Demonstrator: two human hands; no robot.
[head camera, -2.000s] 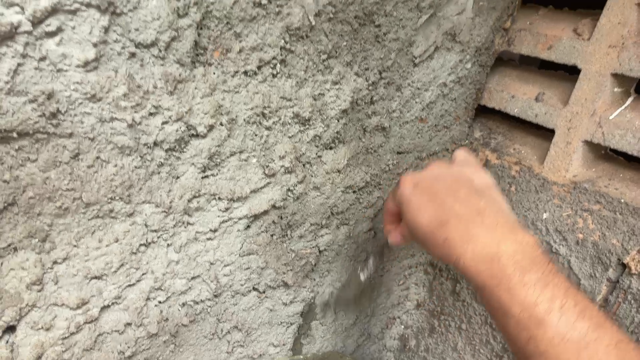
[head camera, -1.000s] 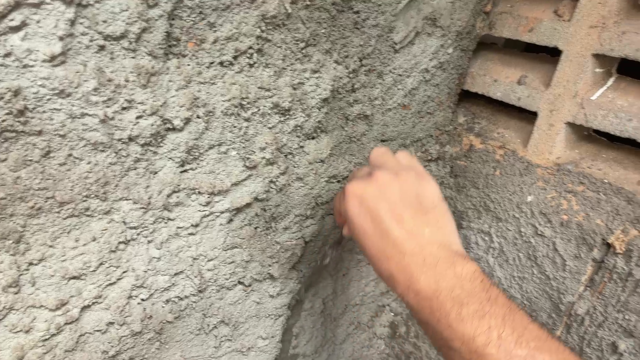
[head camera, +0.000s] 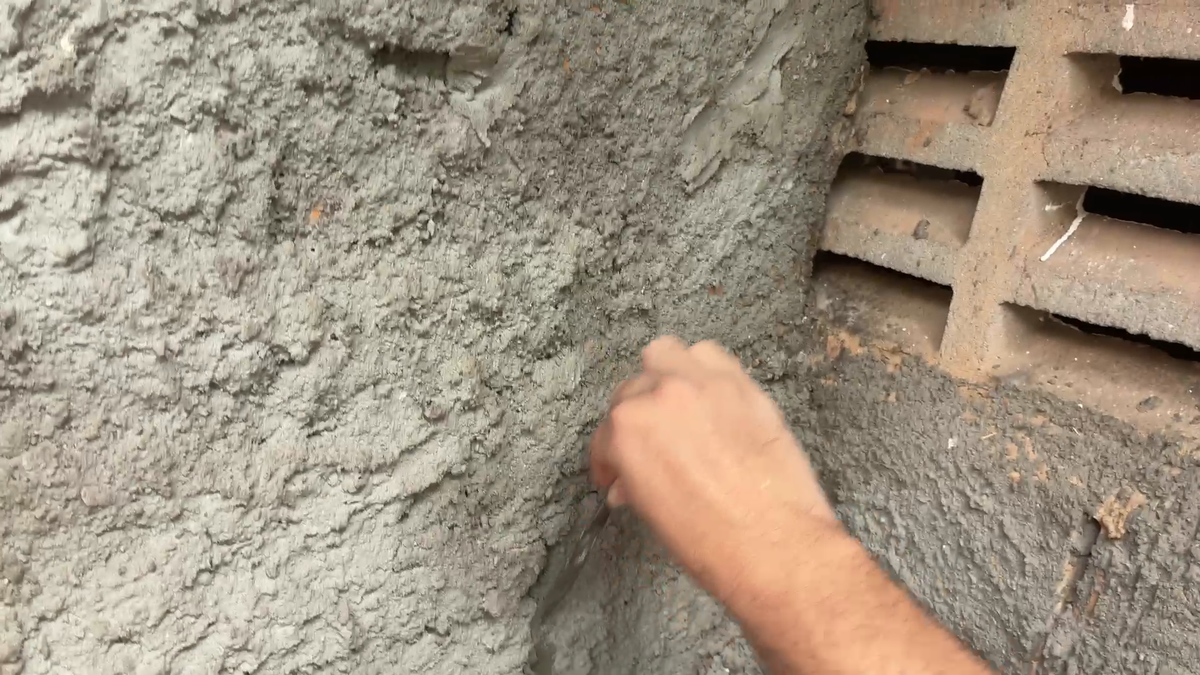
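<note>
My right hand (head camera: 708, 436) reaches in from the lower right with its fingers curled, back of the hand up, close to the corner where two mortar-covered walls meet. It is closed on a thin metal tool (head camera: 574, 561), apparently a trowel, whose blurred blade points down and left along the mortar; its handle is hidden in the fist. Rough, wet-looking grey mortar (head camera: 309, 403) covers the wall to the left of the hand. My left hand is out of view.
A clay ventilation block (head camera: 980, 197) with dark slots is set in the wall at the upper right. Below it lies darker rough mortar (head camera: 909, 506), with a thin broken stick or wire (head camera: 1078, 562) in a crack at the lower right.
My right hand has moved slightly left along the wall, away from the ventilation block, compared with two seconds ago. The tool remains in it. The view has shifted a little.
</note>
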